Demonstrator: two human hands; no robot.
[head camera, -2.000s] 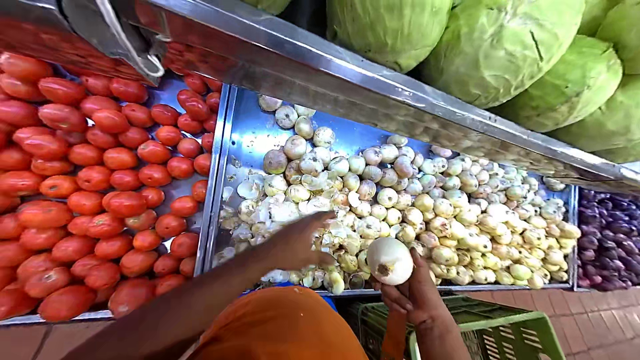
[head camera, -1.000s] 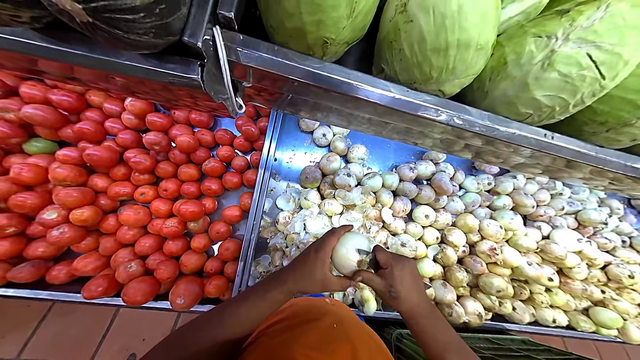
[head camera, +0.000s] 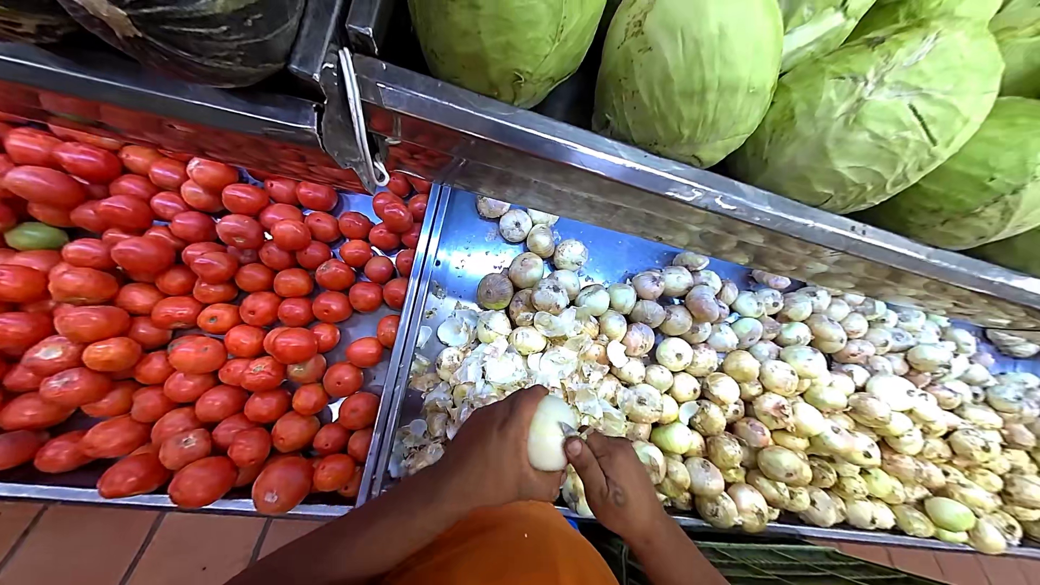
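A pale white onion (head camera: 549, 433) sits in my left hand (head camera: 502, 447), whose fingers wrap its far and left sides. My right hand (head camera: 616, 479) is at the onion's right side, thumb and finger pinching something small with a dark tip that touches the onion; it may be a small blade, but most of it is hidden. Just beyond both hands, loose onion skins (head camera: 520, 366) lie on the heap of white onions (head camera: 780, 382) in a metal bin.
Red tomatoes (head camera: 195, 353) fill the bin on the left, past a metal divider (head camera: 406, 341). Green cabbages (head camera: 691, 77) rest on the upper shelf behind a metal rail (head camera: 569, 134). A green crate (head camera: 772, 565) stands below the bin's near edge.
Two seconds ago my left hand was apart from the onion, which my right hand held; now my left hand holds it. Since one second ago, the hands have stayed together around the onion.
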